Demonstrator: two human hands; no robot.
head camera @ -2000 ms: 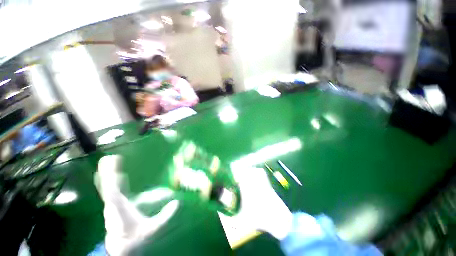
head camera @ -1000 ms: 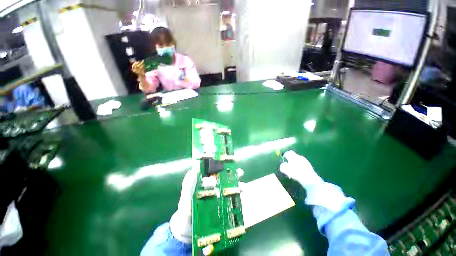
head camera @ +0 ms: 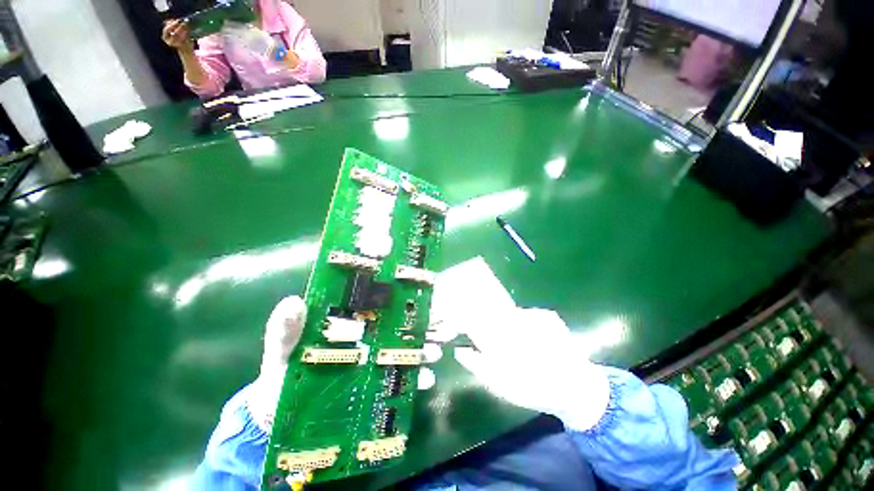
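Observation:
A long green circuit board [head camera: 331, 403] with cream connectors, white blocks and a dark square part is held up, tilted, in front of me. My left hand [head camera: 284, 336], in a white glove, holds it from behind; white fingertips show past its right edge. My right hand [head camera: 537, 364], in a white glove, is just right of the board with fingers bent toward its edge; whether it touches the board or holds a thin tool cannot be told. A white sheet [head camera: 484, 288] lies behind the right hand, partly hidden.
A slim pen [head camera: 516, 238] lies on the green bench [head camera: 613, 221]. A tray of boards [head camera: 767, 384] is at lower right. A black bin [head camera: 747, 182] with papers stands at the right bench edge. Opposite, a person in pink [head camera: 297, 43] holds a board. A monitor [head camera: 719, 14] is upper right.
My right hand has come back from the tool area to the board's right side. The yellow-marked tool no longer shows on the bench. The board now leans right, and the view has tipped down.

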